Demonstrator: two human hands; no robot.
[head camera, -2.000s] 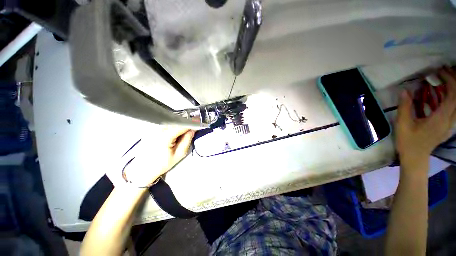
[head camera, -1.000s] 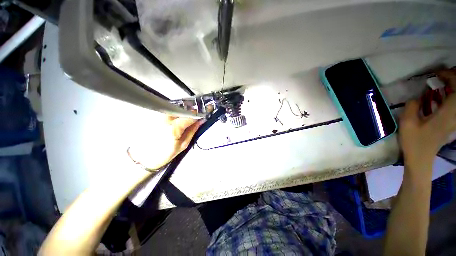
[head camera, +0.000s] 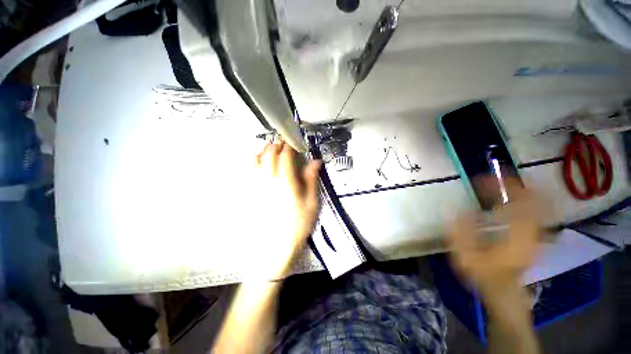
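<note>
A white slotted strip (head camera: 339, 243) lies on a black fabric piece (head camera: 354, 231), running from the presser foot area down over the table's near edge. My left hand (head camera: 294, 197) lies on the work, its fingertips beside the presser foot, which is partly hidden. A fine thread runs down to the foot. The ridged metal part (head camera: 342, 163) sits right of it. My right hand (head camera: 495, 238) is blurred, in front of the phone's lower end, with no held thing visible. The red-handled scissors (head camera: 587, 166) lie at the table's right end.
A phone in a teal case (head camera: 477, 148) lies right of the foot, with thread ends between. Pale striped strips (head camera: 187, 101) and black pieces (head camera: 178, 59) lie upper left. White paper (head camera: 564, 254) and a blue crate (head camera: 573, 294) are below the table at right.
My right hand has left the scissors and moved left, towards the phone's lower end. My left hand is more upright beside the foot, and the white strip now shows right of it.
</note>
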